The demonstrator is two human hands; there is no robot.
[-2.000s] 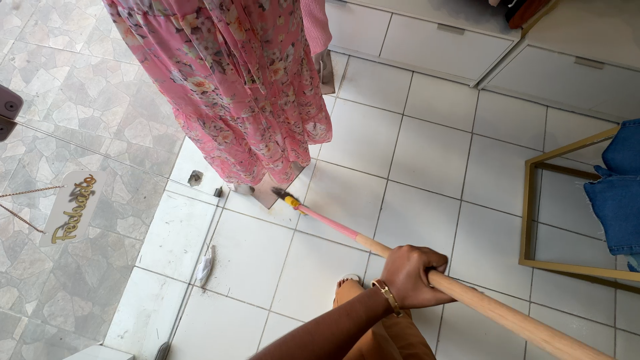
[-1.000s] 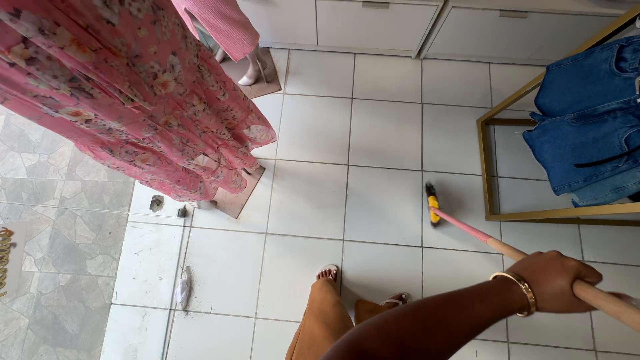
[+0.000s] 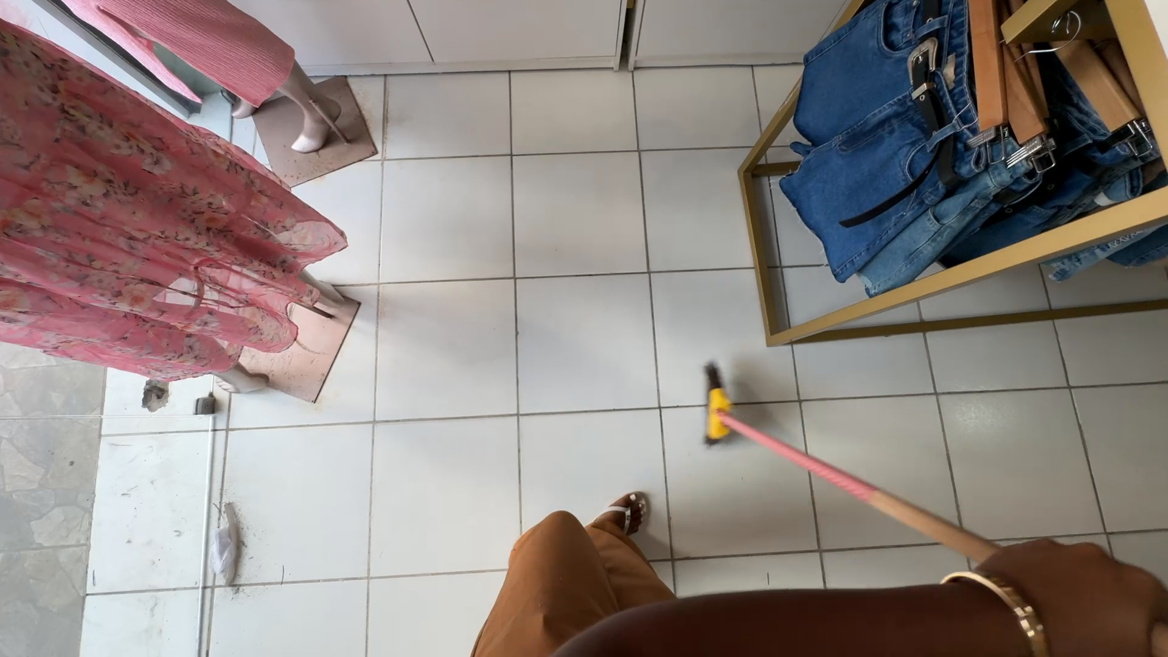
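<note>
My left hand point(image 3: 1063, 593), with a gold bangle at its wrist, is closed around the wooden handle point(image 3: 931, 525) of a broom or floor brush at the lower right. The lower handle is wrapped in pink. Its yellow head point(image 3: 718, 412), with dark bristles, is on the white tiles, just below and left of the near corner of a gold metal rack point(image 3: 776, 333). The hand's fingers are partly cut off by the frame edge. The handle's upper end is outside the view, and so is my right hand.
Blue denim garments point(image 3: 876, 146) hang on the rack at upper right. At left, a pink floral dress point(image 3: 155, 228) covers a mannequin on a square base point(image 3: 315, 351); another base point(image 3: 342, 119) stands behind. White cabinets point(image 3: 520, 32) line the top. A small whitish object point(image 3: 224, 545) lies lower left.
Two seconds ago the broom head was by the dressed mannequin's base; it has moved right across the tiles to near the rack's corner. The view has shifted right too.
</note>
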